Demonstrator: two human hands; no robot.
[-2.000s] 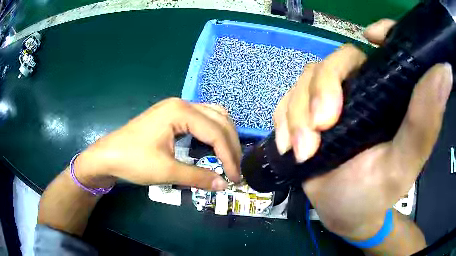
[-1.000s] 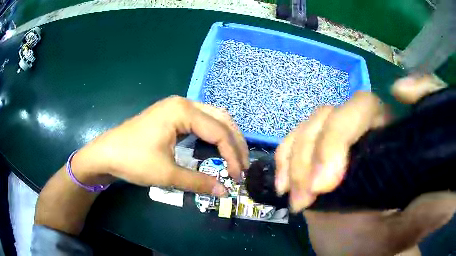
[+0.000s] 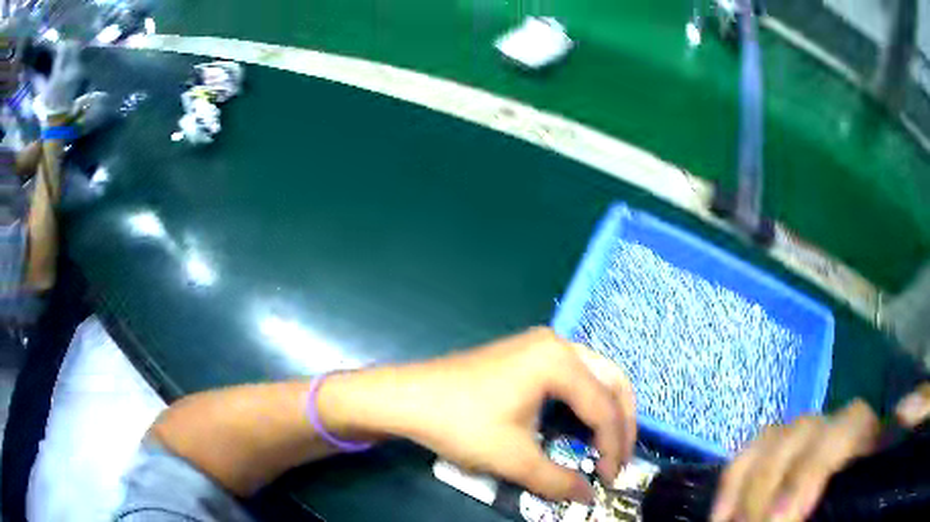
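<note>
My left hand, with a purple band at the wrist, has its thumb and fingertips down on the unit with gold contacts and a small board; whether they hold a part is too small to tell. The unit lies in the white fixture and is cut off by the bottom edge. My right hand, cut off at the lower right, is closed around the black electric screwdriver. The screwdriver's front end is beside my left fingertips; its tip is hidden. The blue tray full of small screws lies behind the hands.
Another unit lies on the dark-green bench at the upper left. Another person's arm with a blue band is at the left edge. A pale rail borders the green belt, which carries a white piece. A grey post stands behind the tray.
The view has swung left and up, so the tray, unit and hands appear lower and further right. The other person's arm and the white piece have come into view. Both hands stay at the unit.
</note>
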